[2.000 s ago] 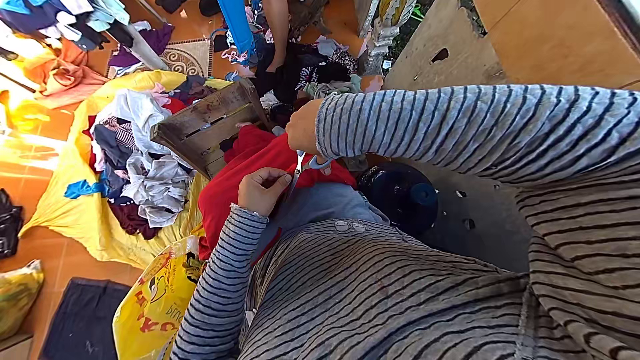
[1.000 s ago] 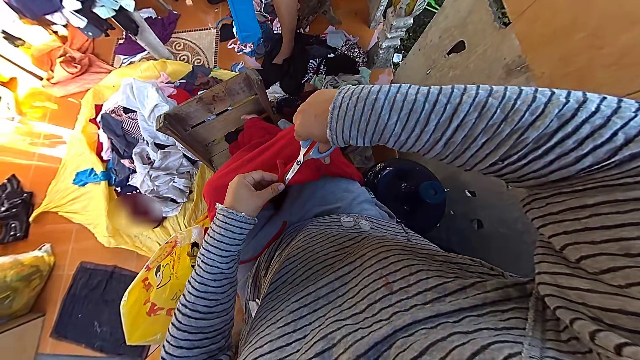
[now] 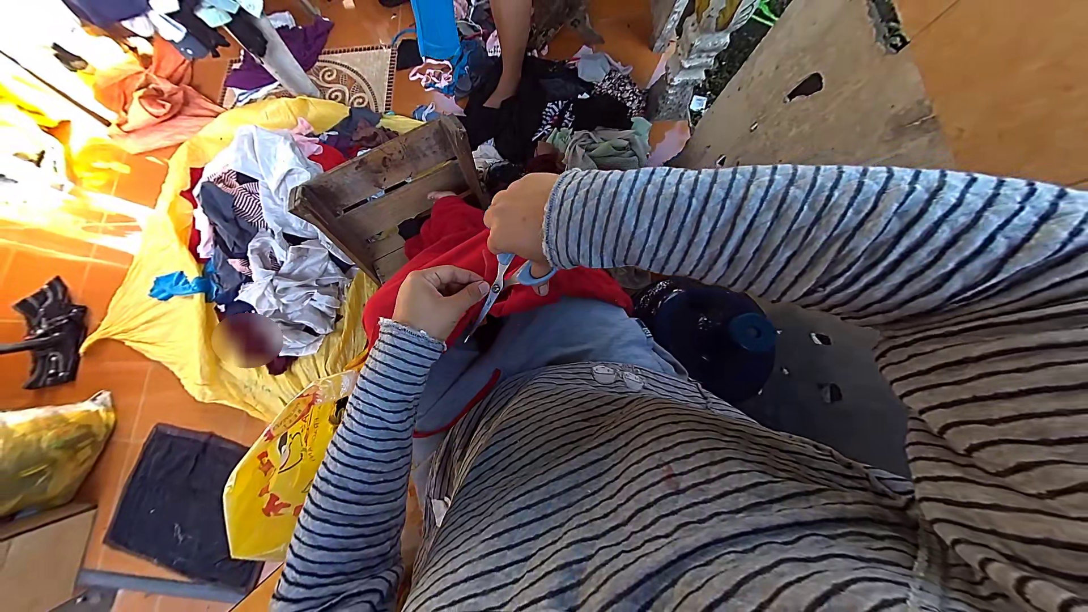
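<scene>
Near the middle of the head view, my right hand (image 3: 520, 219) grips a pair of scissors (image 3: 501, 285) with blue-grey handles, blades pointing down-left. My left hand (image 3: 438, 299) is beside the blades, thumb and forefinger pinched at the red cloth (image 3: 450, 238); the exact bit between the fingertips is too small to make out. The red cloth lies over my lap, above blue-grey fabric (image 3: 561, 336). Some dark material shows under the scissor tips. The blades look slightly apart.
A wooden crate (image 3: 387, 183) stands just beyond the red cloth. Clothes (image 3: 293, 280) are heaped on a yellow sheet (image 3: 161, 314) at left. A yellow printed bag (image 3: 276, 476) stands near my left arm, a dark blue container (image 3: 710, 336) right of my lap. Another person's arm (image 3: 510, 51) reaches into more clothes.
The scissors have turned in my right hand; their blades point more steeply down past my left fingertips than a second ago. Both hands stay close together over the red cloth.
</scene>
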